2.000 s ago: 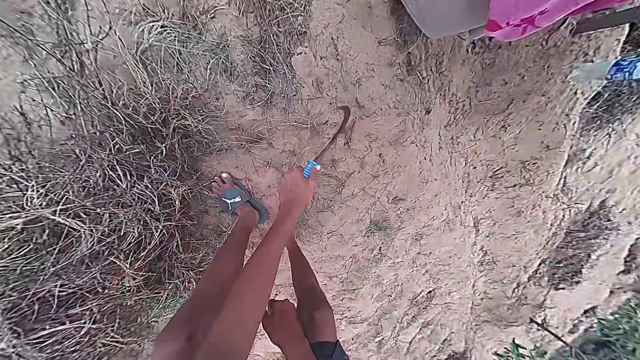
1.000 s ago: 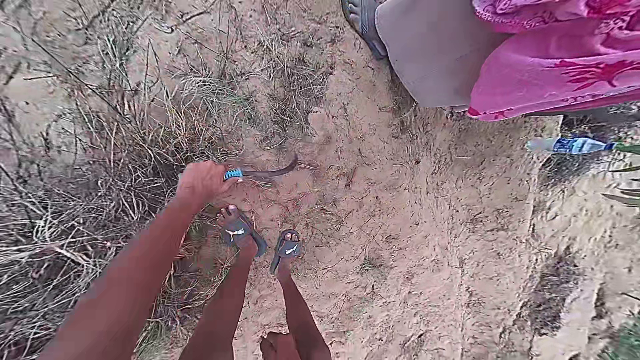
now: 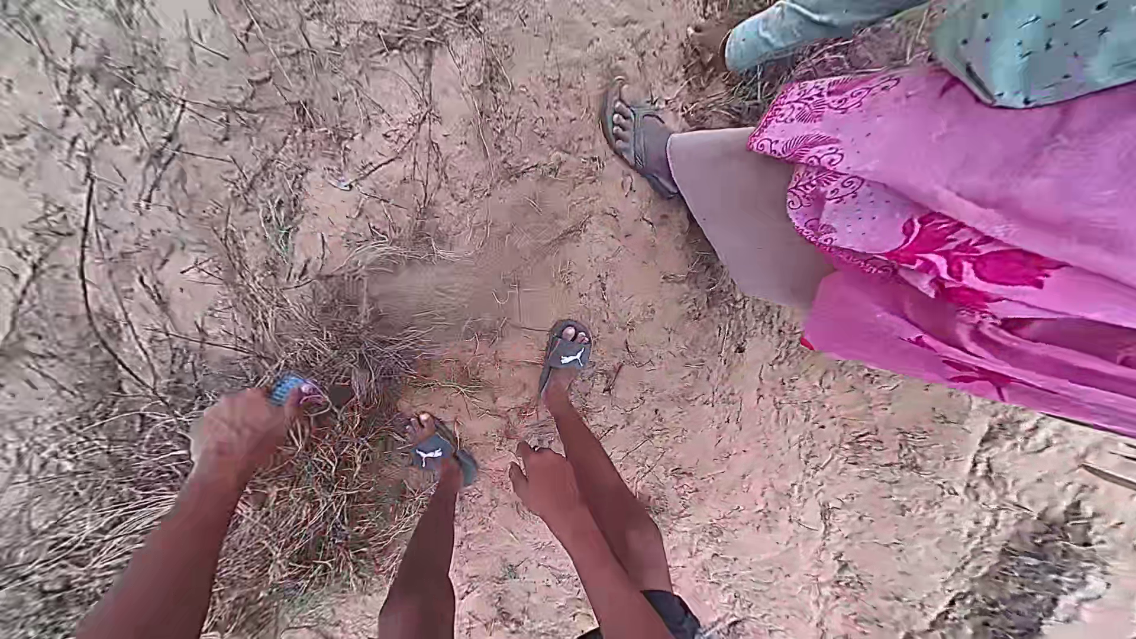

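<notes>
My left hand (image 3: pixel 238 433) is closed around the blue-wrapped handle (image 3: pixel 289 389) of a sickle, at the left over dry grass. The sickle's dark blade (image 3: pixel 339 396) is blurred against the tufts, and its curve cannot be made out. My right hand (image 3: pixel 546 484) hangs beside my right shin, fingers loosely bent and thumb apart, with nothing seen in it. A tangled clump of dry grass (image 3: pixel 328 479) lies below the blade and beside my left foot.
My feet stand in dark slide sandals (image 3: pixel 568 355) on sandy ground. A person in a pink patterned garment (image 3: pixel 958 248) is at the upper right, one sandalled foot (image 3: pixel 641 138) forward. Pale blue-green cloth (image 3: pixel 1047 49) shows above. Dry twigs (image 3: pixel 89 266) cover the left side.
My left hand has moved left with the sickle, over the dry grass. My right hand has come forward beside my shin. The view has shifted, showing more of the person in pink.
</notes>
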